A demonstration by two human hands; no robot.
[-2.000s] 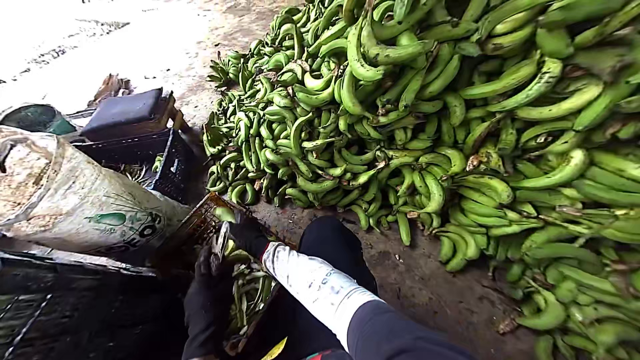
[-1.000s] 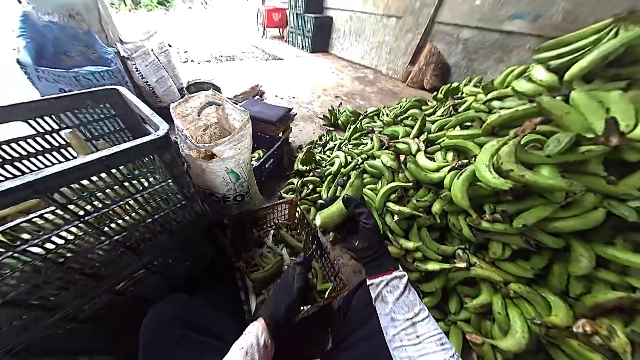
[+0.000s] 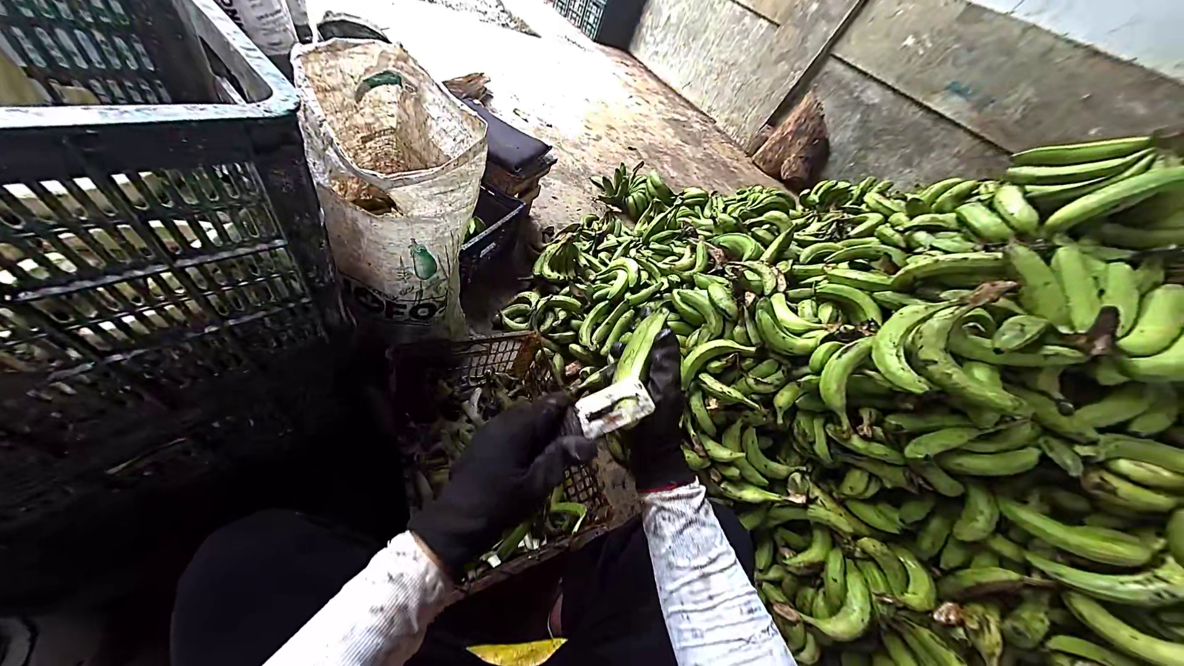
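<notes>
My right hand (image 3: 659,416), in a black glove, holds a green plantain (image 3: 638,347) upright at the near edge of the heap. My left hand (image 3: 509,467), gloved in black too, grips a white hand peeler (image 3: 614,408), whose slotted head lies across the plantain. Below both hands, between my knees, a brown plastic crate (image 3: 601,495) holds strips of green peel (image 3: 561,514). The fingers of my right hand are partly hidden behind the plantain.
A large heap of green plantains (image 3: 860,370) fills the right side. At the left stands a dark slatted crate (image 3: 157,250) with pale pieces inside. An open woven sack (image 3: 416,222) stands ahead, beside a dark low crate (image 3: 499,227). A wall (image 3: 943,111) runs behind the heap.
My left hand has risen from the peel crate to the plantain, and the white peeler now shows against it. The plantain has gone from slanted to more upright.
</notes>
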